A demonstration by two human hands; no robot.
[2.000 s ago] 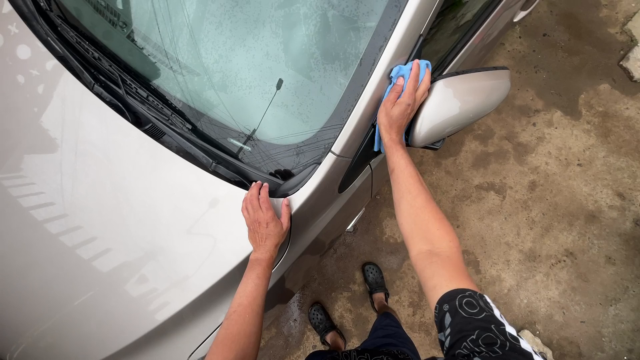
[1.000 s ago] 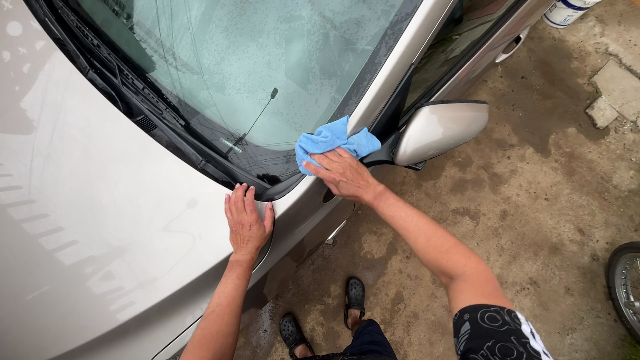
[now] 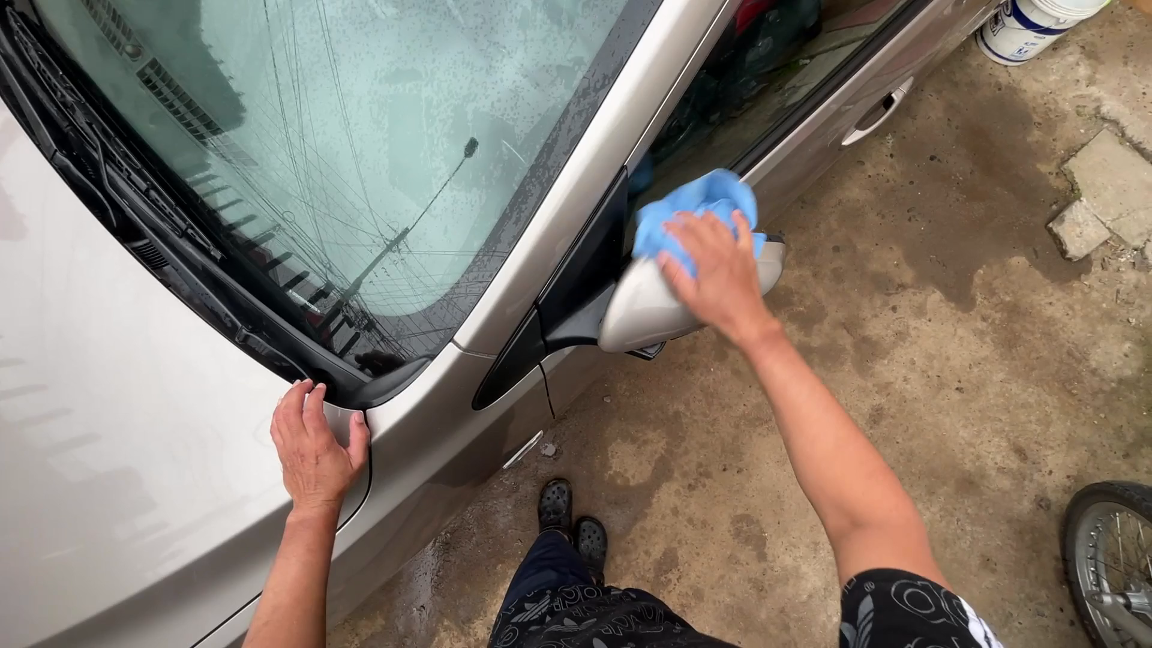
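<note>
My right hand (image 3: pixel 715 274) holds a bunched light blue cloth (image 3: pixel 697 207) at the top of the car's side mirror housing (image 3: pixel 643 310); hand and cloth are slightly blurred. My left hand (image 3: pixel 315 445) rests with bent fingers on the rear corner of the silver hood (image 3: pixel 135 405), beside the lower corner of the windshield (image 3: pixel 405 162), and holds nothing. Fine droplets show on the glass. Between windshield and mirror runs the silver windshield pillar (image 3: pixel 540 216). Behind the mirror is the front side window (image 3: pixel 756 81).
A white plastic bucket (image 3: pixel 1026 31) stands at the top right, near broken concrete slabs (image 3: pixel 1116 184). A spoked wheel with a tire (image 3: pixel 1116 558) is at the lower right. The ground (image 3: pixel 900 360) has damp patches. My feet wear black clogs (image 3: pixel 555 506) beside the car.
From the mirror side, my right hand brought the cloth to the windshield pillar's base, then back to the mirror housing. My left hand has stayed on the hood corner.
</note>
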